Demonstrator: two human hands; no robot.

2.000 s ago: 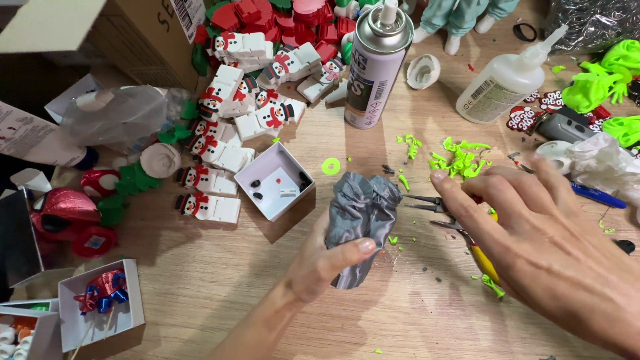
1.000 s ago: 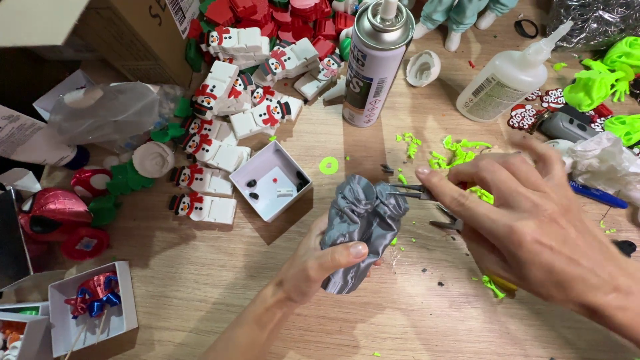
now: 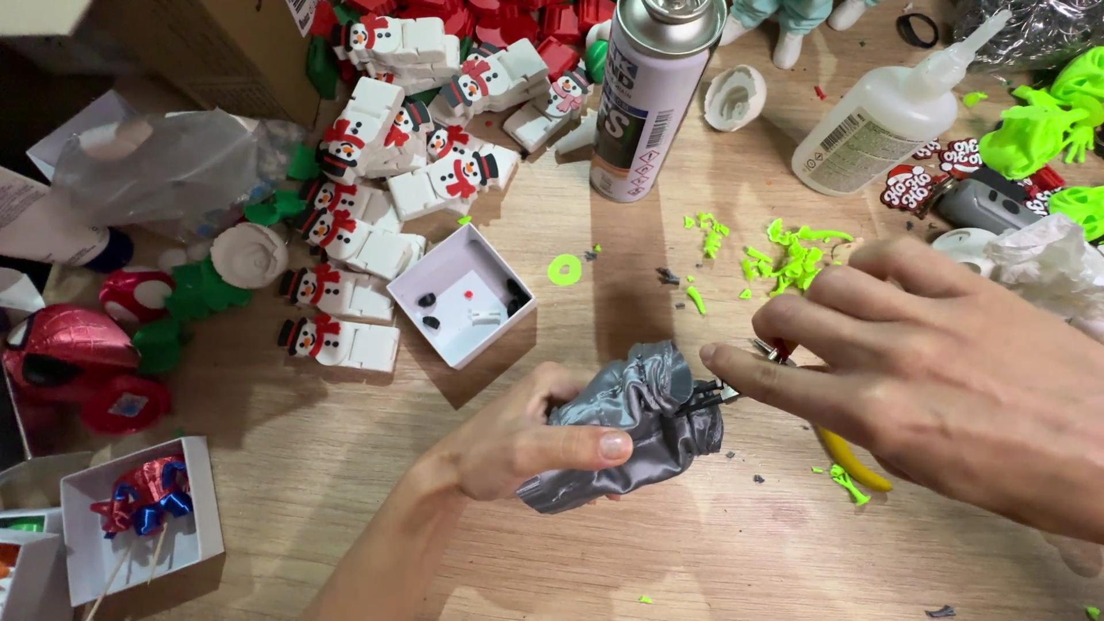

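My left hand (image 3: 535, 440) grips a shiny grey, trouser-shaped plastic piece (image 3: 604, 431) with sculpted folds, thumb on its upper face. My right hand (image 3: 897, 371) holds long-nose pliers (image 3: 731, 393) with a yellow handle. Their dark jaws reach into the gap at the right end of the grey piece; the tips are partly hidden there. Bright green plastic scraps (image 3: 789, 259) lie beyond my right hand. Small grey crumbs (image 3: 667, 276) lie on the wooden table above the grey piece.
A spray can (image 3: 647, 103) stands beyond my hands, with a glue bottle (image 3: 875, 121) to its right. White snowman figures (image 3: 362, 345) are piled at left beside a small white box (image 3: 466, 297) of small parts. Another box (image 3: 207, 500) holds a red-and-blue figure.
The grey piece has tipped from nearly upright to slanting, its gap end now facing right. My left hand has turned with it, and the pliers' jaws now sit in that gap.
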